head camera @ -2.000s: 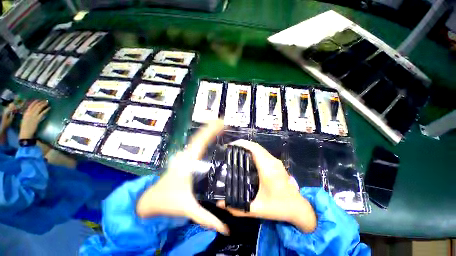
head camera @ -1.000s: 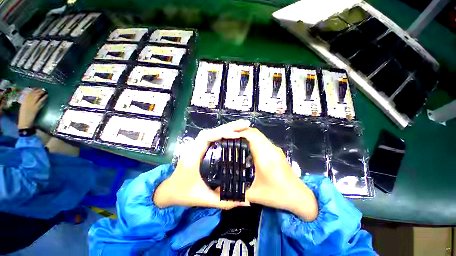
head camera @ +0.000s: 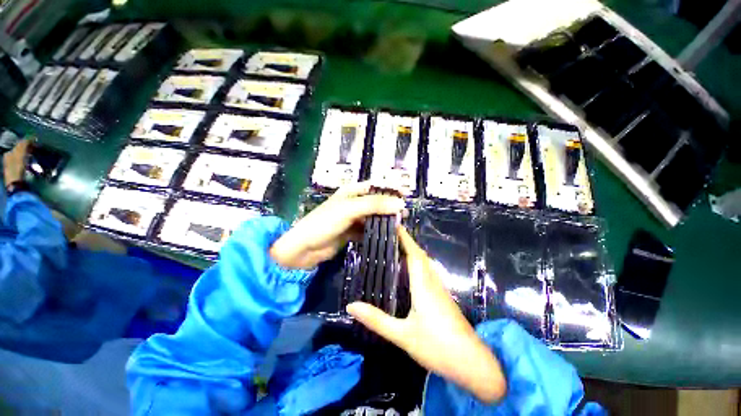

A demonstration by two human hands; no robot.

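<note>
A stack of several dark phone screens (head camera: 379, 260) is held edge-on above the near row of the blister tray (head camera: 513, 253). My left hand (head camera: 337, 225) grips the far end of the stack from the left and over the top. My right hand (head camera: 422, 313) holds its right side, with the thumb across the near end. The tray's far row holds screens (head camera: 457, 158) with white backs up and dark flex cables. Its near-row pockets look dark and glossy. My hands hide the near-left pockets.
A tray of white-backed screens (head camera: 134, 206) stands at left, with a higher pile (head camera: 75, 96) beyond. A pale board (head camera: 520, 28) bears a dark tray (head camera: 630, 106) at upper right. A lone black screen (head camera: 646, 283) lies at right. Another person's blue sleeve (head camera: 45, 260) is at left.
My left hand has moved from the stack's left side over its far end. My right hand has shifted lower on the right side. The other person's hand now holds a dark object.
</note>
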